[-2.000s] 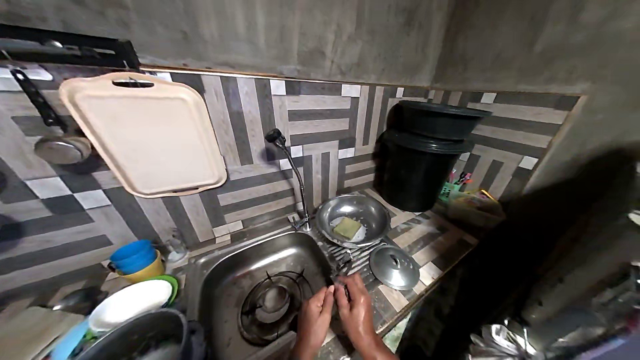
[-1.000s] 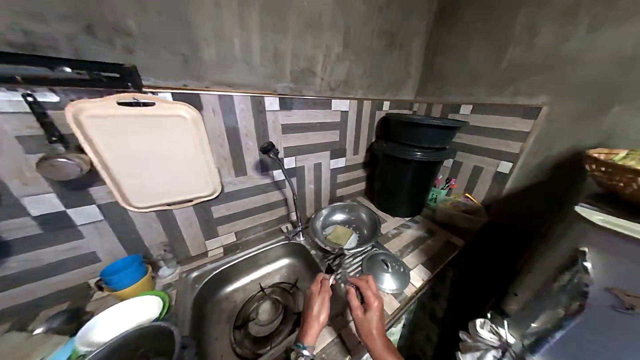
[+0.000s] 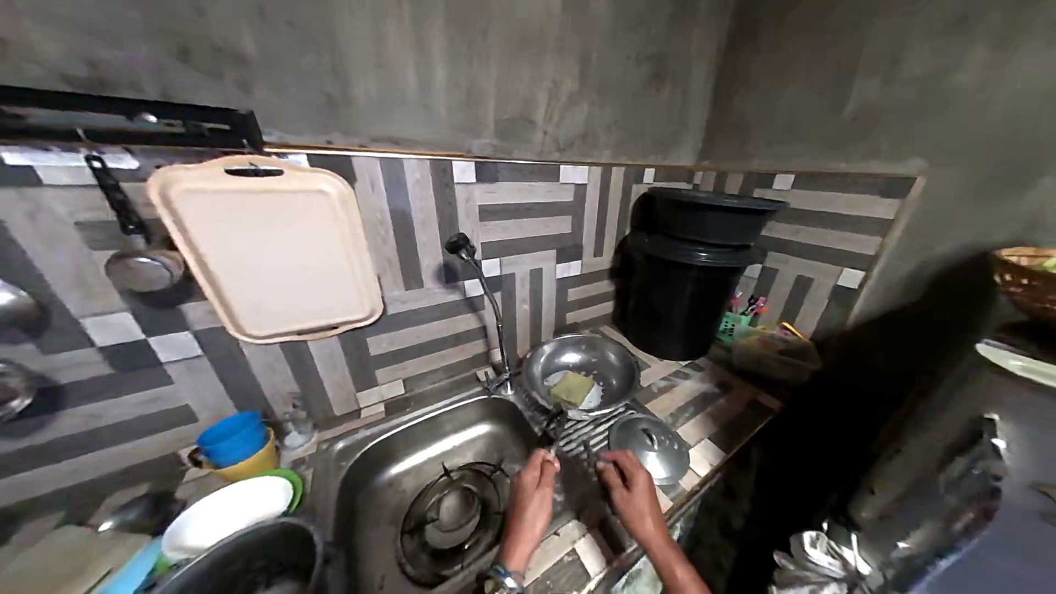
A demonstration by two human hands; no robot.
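Observation:
My left hand (image 3: 532, 499) is closed beside the sink's right edge, with a small dark thing (image 3: 554, 427) rising from its fingertips. To its right, my right hand (image 3: 631, 495) pinches a thin dark thing (image 3: 589, 455), too small to name. The hands are apart. Just beyond them, a metal bowl (image 3: 609, 363) holds a yellowish sponge or pad (image 3: 571, 388) and something whitish. A round metal lid (image 3: 652, 450) lies by my right hand. The steel sink (image 3: 363, 487) at left contains a stove burner grate with its burner (image 3: 454, 511).
A gooseneck faucet (image 3: 497, 322) stands behind the sink. Left are blue (image 3: 233, 439) and yellow cups, a white bowl (image 3: 227, 516) and a dark pot (image 3: 247, 569). Black tubs (image 3: 676, 297) stand at the back right, near a plastic container (image 3: 775, 353). A beige tray (image 3: 272, 247) hangs on the wall.
My hands, close together two seconds ago, are now farther apart. The bowl, lid and burner parts stay in place. The view has turned somewhat to the right.

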